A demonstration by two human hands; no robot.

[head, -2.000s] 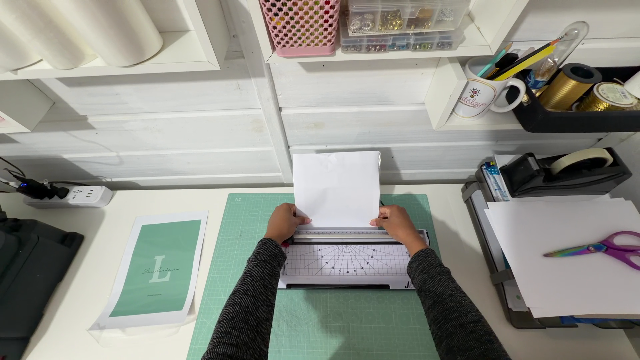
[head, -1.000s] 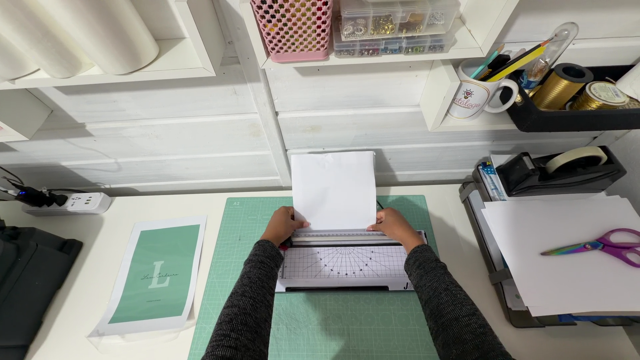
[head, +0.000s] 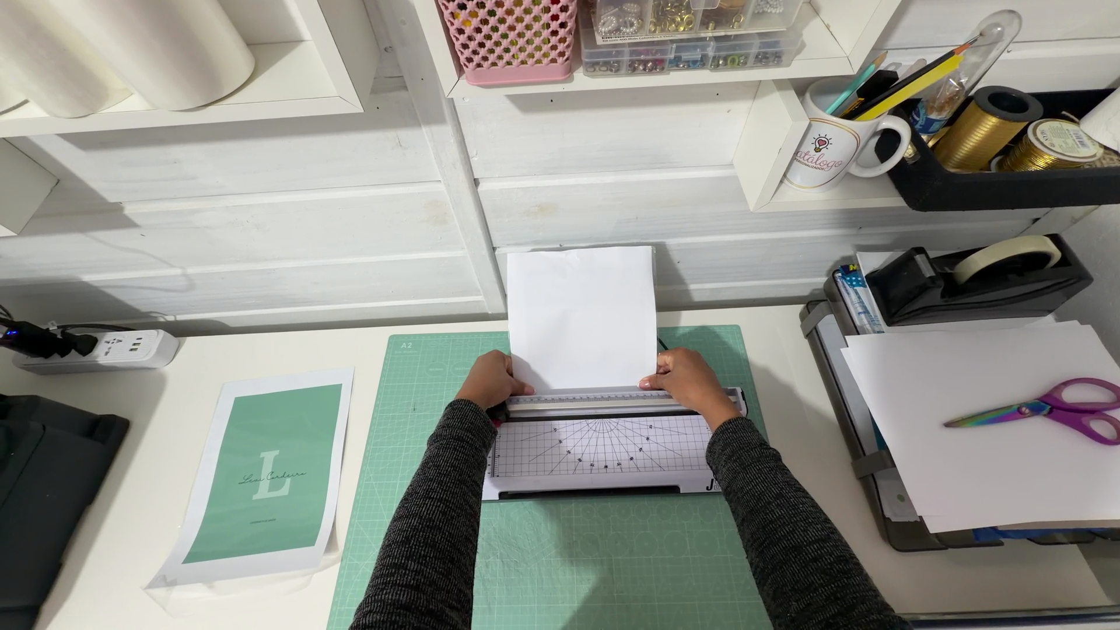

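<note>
A white sheet or stack of paper [head: 582,317] stands up behind a white paper trimmer [head: 604,448], its lower edge at the trimmer's ruler bar. My left hand [head: 494,379] grips the paper's lower left corner, and my right hand [head: 687,379] grips the lower right one, thumbs in front. The trimmer, marked with a grid and angle lines, rests on a green cutting mat [head: 560,560]. How far the paper reaches under the bar cannot be seen.
Left of the mat lies a green-and-white printed sheet [head: 271,472], near a power strip [head: 131,348]. At right, scissors [head: 1041,411] lie on white paper [head: 962,472], below a tape dispenser [head: 980,284]. Shelves overhang the back, holding a mug [head: 831,140] and a pink basket [head: 509,39].
</note>
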